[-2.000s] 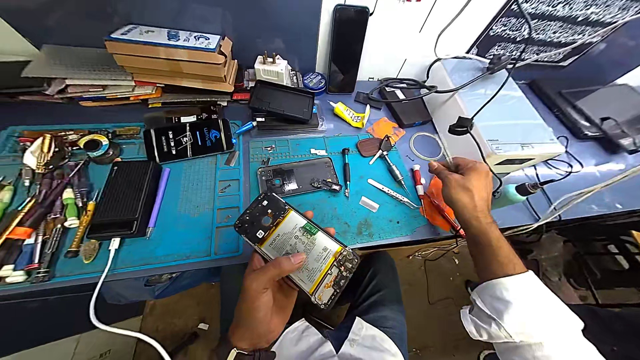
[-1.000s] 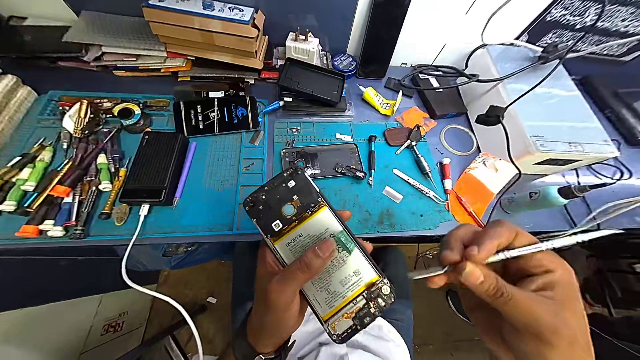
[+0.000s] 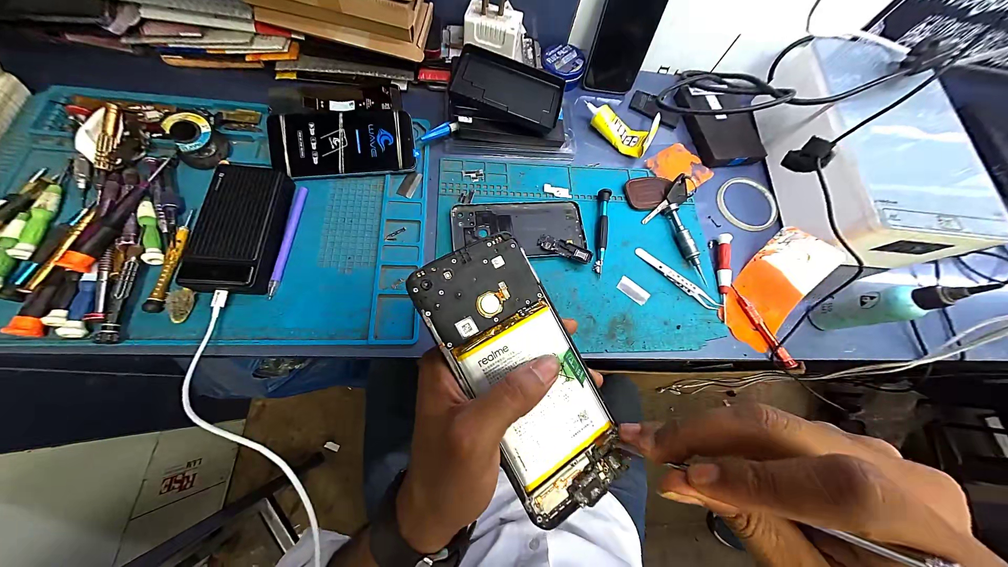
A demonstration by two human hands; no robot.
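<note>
An opened smartphone (image 3: 543, 394) with its battery and lower circuit board exposed is tilted in my left hand (image 3: 472, 433), the thumb lying across the battery. My right hand (image 3: 819, 472) is close to the phone's lower right end, with a slim metal tool (image 3: 874, 546) in its fingers; the tip is mostly hidden, so its kind cannot be told. Beyond the phone, a detached back cover (image 3: 520, 224) rests on the teal mat, with a small black part on it. Right of that are a small screwdriver (image 3: 602, 228) and white tweezers (image 3: 677, 277).
Many screwdrivers (image 3: 118, 220) crowd the mat's left side, beside a black power bank (image 3: 236, 224) with a white cable (image 3: 193, 378). Another phone (image 3: 342, 143) lies behind. A yellow glue tube (image 3: 622, 132), orange paper (image 3: 776, 283), black cables and a white machine (image 3: 898, 173) occupy the right.
Two seconds ago my right hand was at the right of the table; one second ago it held a slim tool away from the phone. Now it is close to the phone's lower end.
</note>
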